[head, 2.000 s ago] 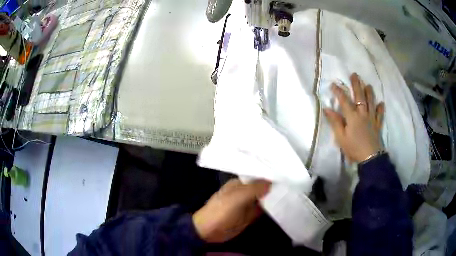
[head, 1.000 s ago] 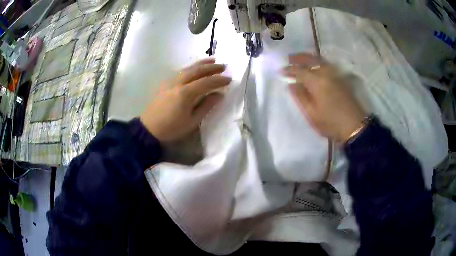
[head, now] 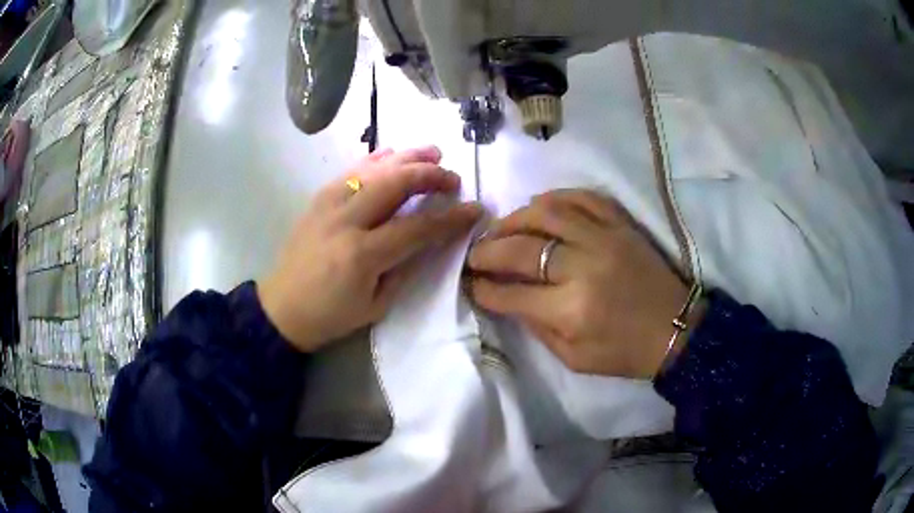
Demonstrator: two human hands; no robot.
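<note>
The white garment piece (head: 431, 401) lies under the sewing machine head and hangs over the table's front edge. A seam runs from the presser foot (head: 481, 118) towards me. My left hand (head: 366, 235) lies on the cloth left of this seam, its fingertips on the cloth just in front of the foot. My right hand (head: 581, 281) has bent fingers that pinch the cloth at the seam, close to the left fingertips. The fingertips of my right hand are partly hidden in the fold.
A ribbed cream tension dial (head: 542, 108) is right of the foot. A grey-green wrapped lamp (head: 321, 60) hangs left of the head. Plaid cloth (head: 95, 220) lies at the left. More white cloth with a brown-edged seam (head: 656, 140) spreads at the right.
Both hands have come together at the seam in front of the foot. My right hand has moved left and grips the cloth. The view has moved closer to the machine.
</note>
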